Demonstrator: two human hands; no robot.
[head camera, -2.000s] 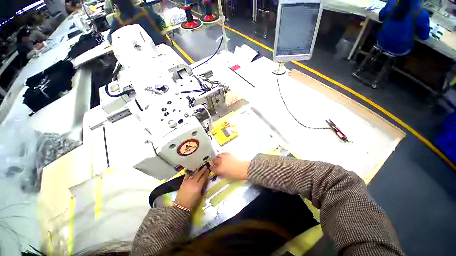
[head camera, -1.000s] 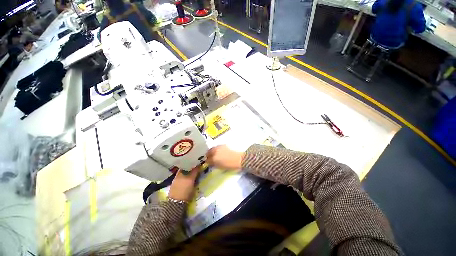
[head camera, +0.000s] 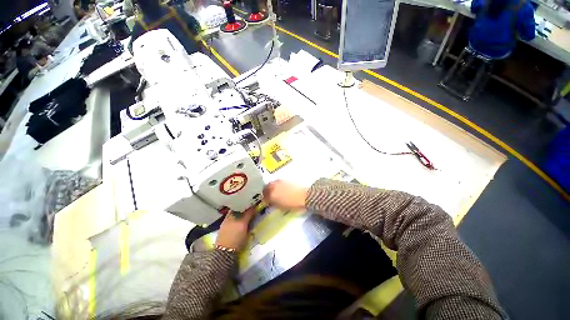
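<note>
The white sewing machine head, with a round red-and-white emblem on its end, stands in front of me. My left hand is under its end at the needle area, fingertips hidden behind it. My right hand is close beside it, fingers bent at the needle's right. A black fabric strip curves out left of my left hand; its part at the needle is hidden. The shiny bed plate lies below my hands. A black fabric mass lies at the near edge by my lap.
A yellow block is right of the machine head. Red-handled snips lie on the table at the right, on a cord. A white-framed screen stands behind. Black fabric piles and crumpled plastic are at the left. A person in blue sits far right.
My left hand has moved slightly forward, its fingers now further under the machine head than two seconds ago. My right hand stays near the needle. The view has shifted slightly.
</note>
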